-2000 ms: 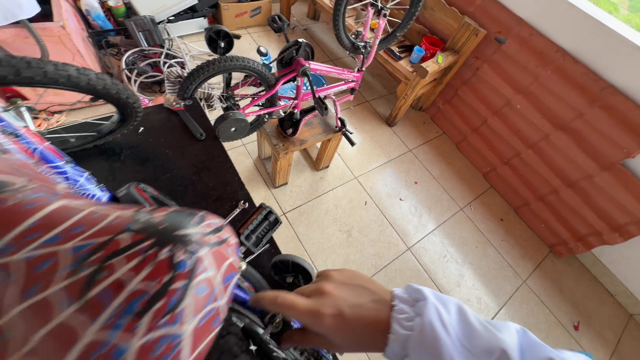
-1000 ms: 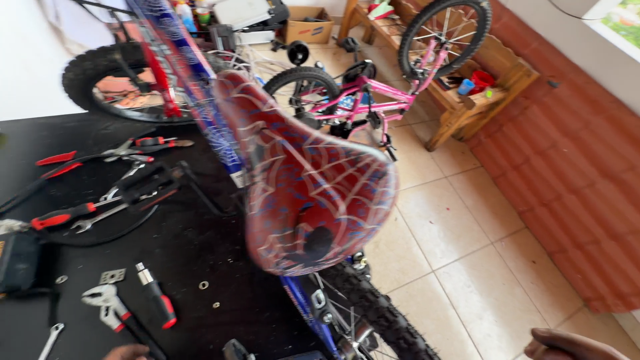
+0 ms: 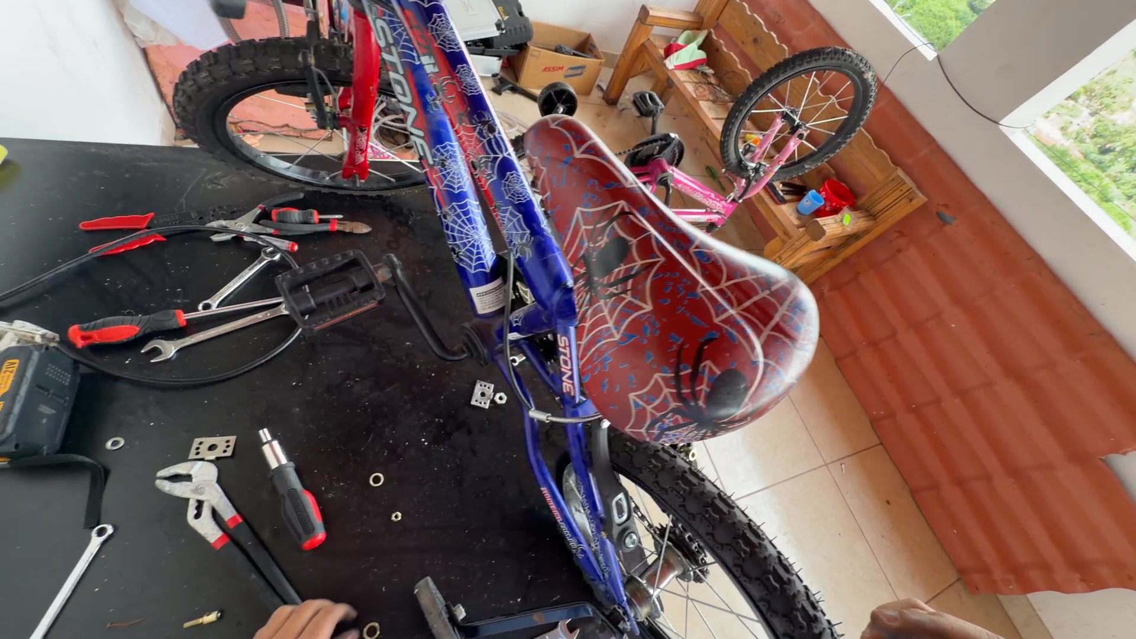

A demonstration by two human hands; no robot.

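Observation:
A blue child's bicycle frame (image 3: 461, 177) with web patterns lies across the black table (image 3: 337, 426), its red spider-printed saddle (image 3: 674, 293) on the right. Its rear wheel (image 3: 710, 515) is at the lower right, its front wheel (image 3: 266, 133) at the upper left. My left hand (image 3: 306, 621) shows at the bottom edge beside the handles of the water-pump pliers (image 3: 213, 506); whether it touches them is unclear. At the lower right my right hand (image 3: 923, 621) is partly in view, fingers curled, right of the rear wheel; nothing is visible in it.
On the table lie a socket driver (image 3: 293, 488), a screwdriver (image 3: 129, 328), a combination wrench (image 3: 213, 333), a ring spanner (image 3: 75, 577), a black cable (image 3: 151, 382) and several nuts. Beyond stand a pink bicycle (image 3: 692, 195), a wooden bench (image 3: 874, 204) and a cardboard box (image 3: 555, 62).
My right hand, earlier by the bicycle's black parts, is now away from them at the lower right. My left hand has come into view at the bottom. The view has swung left over the table.

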